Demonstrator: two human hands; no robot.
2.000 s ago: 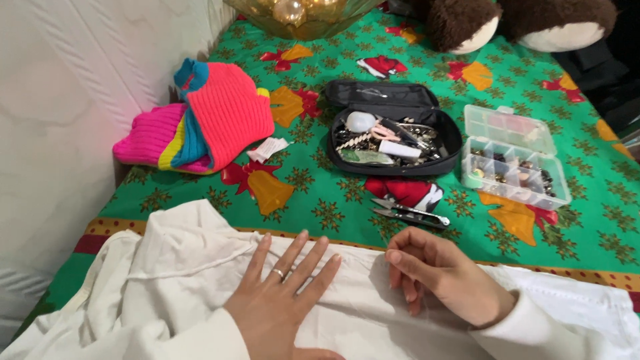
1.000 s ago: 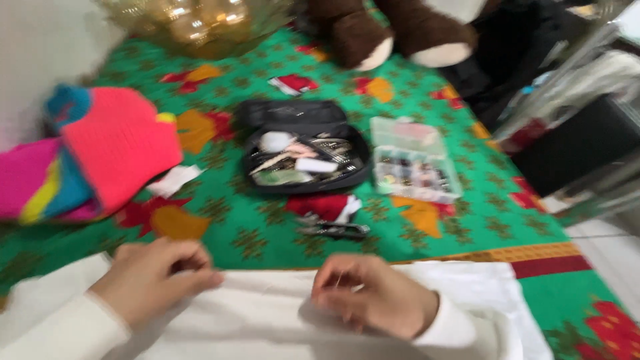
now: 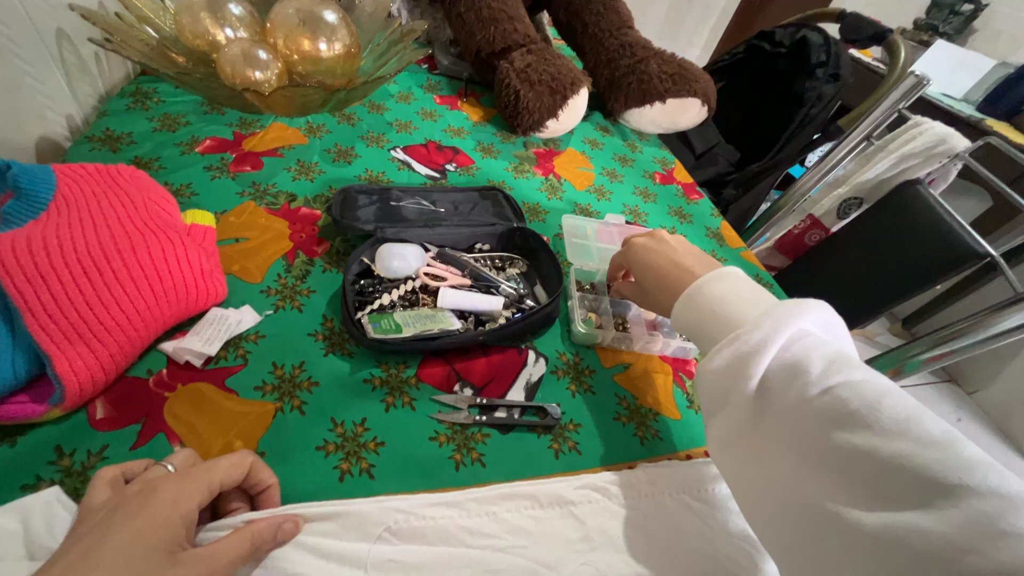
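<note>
My left hand (image 3: 180,512), with a ring on one finger, pinches the edge of a white cloth (image 3: 496,520) along the near table edge. My right hand (image 3: 660,268) reaches into a clear plastic compartment box (image 3: 588,316) that holds small beads or fittings; its fingertips are hidden. The box's lid stands open behind. Left of it lies an open black zip case (image 3: 448,344) with pink-handled scissors (image 3: 444,276), a white thread spool (image 3: 470,301), a green-and-white packet (image 3: 412,322) and other small tools. Thread snips (image 3: 496,411) lie on the tablecloth in front of the case.
A pink, blue and yellow knitted garment (image 3: 120,256) with a white tag (image 3: 212,332) lies at left. A gold leaf-shaped bowl (image 3: 296,100) with shiny balls stands at the back, beside brown plush legs (image 3: 544,80). Black-padded metal chairs (image 3: 888,248) are at right on the printed green tablecloth's (image 3: 360,440) far side.
My right hand has moved from the white cloth to the compartment box. My left hand, spread flat on the cloth two seconds ago, now grips its edge.
</note>
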